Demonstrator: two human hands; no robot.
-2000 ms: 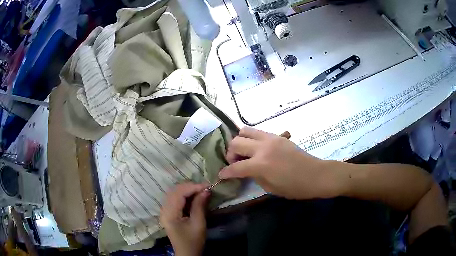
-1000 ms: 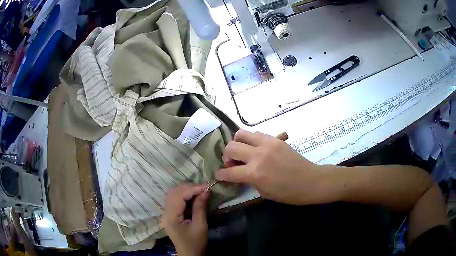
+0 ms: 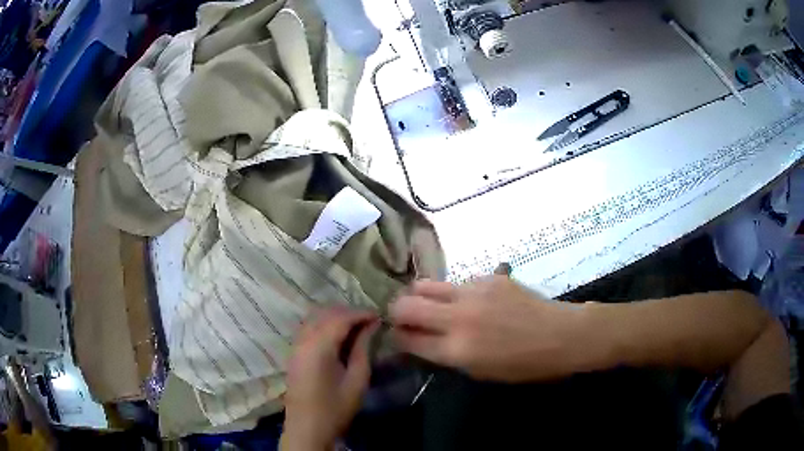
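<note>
The khaki garment (image 3: 234,97) with cream striped lining (image 3: 251,304) lies crumpled at the left of the sewing machine bed. A white label (image 3: 342,220) shows inside it. My left hand (image 3: 328,365), blurred, pinches the garment's lower edge at the table's front. My right hand (image 3: 485,326), also blurred, is close beside it with fingertips at the same edge. It holds a thin tool; the brown handle end (image 3: 503,268) shows above the hand and the thin metal shaft (image 3: 423,388) below. The exact pinch point is hidden by fingers.
Black thread snips (image 3: 585,120) lie on the machine bed, right of the needle area (image 3: 454,110). A pale rod (image 3: 705,60) lies at the back right. Printed scale marks (image 3: 617,194) run along the table's front edge. Brown cardboard (image 3: 99,291) is under the garment at left.
My right hand has lowered and turned; the tool's shaft, earlier pointing at my left fingertips, now points down below my hand. The garment's edge by my right hand has shifted. The view has moved slightly.
</note>
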